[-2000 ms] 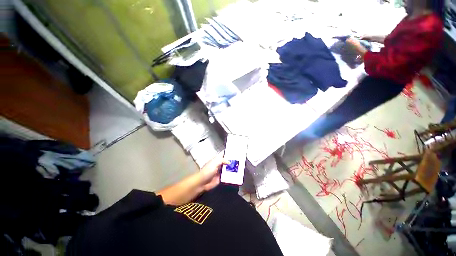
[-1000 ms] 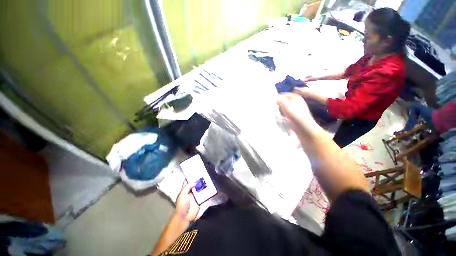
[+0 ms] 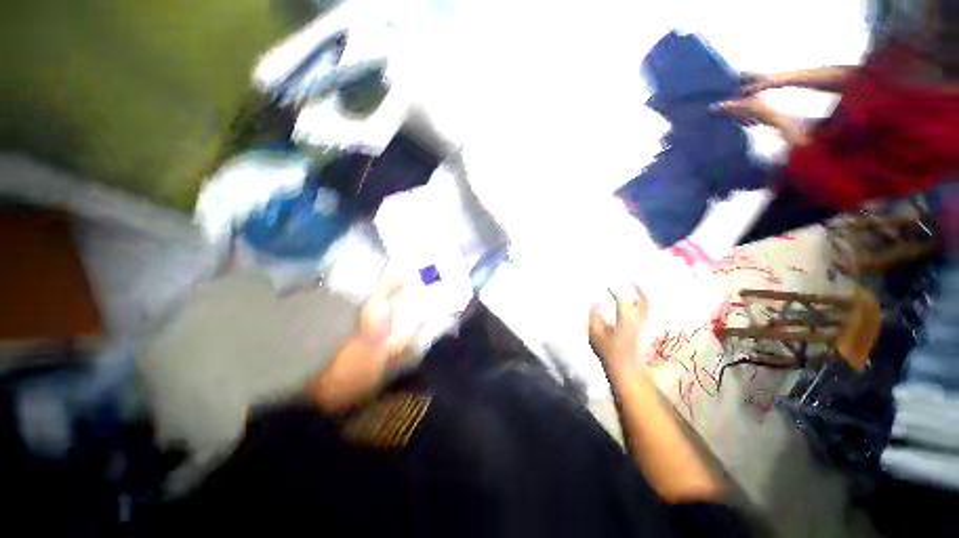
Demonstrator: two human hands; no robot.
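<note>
The view is blurred. My left hand (image 3: pixel 368 352) is at the lower left centre, closed on the mobile phone (image 3: pixel 426 247), whose bright white screen shows a small dark blue picture. My right hand (image 3: pixel 620 321) is over the near edge of the white table (image 3: pixel 536 189), fingers apart, with nothing seen in it. The navy garment (image 3: pixel 705 158) lies crumpled at the table's right side, beyond my right hand and not touching it. Another person's hands rest on its far right part.
A person in a red top (image 3: pixel 883 137) stands at the right. A white sack with blue contents (image 3: pixel 289 221) is on the floor at left. A wooden stool (image 3: pixel 799 315) and red strips (image 3: pixel 673 347) are on the right floor. Hanging garments (image 3: pixel 931 420) are at the right edge.
My right hand has drawn back from near the other person's hands to the near table edge. The navy garment now lies more spread out. My left hand still holds the phone.
</note>
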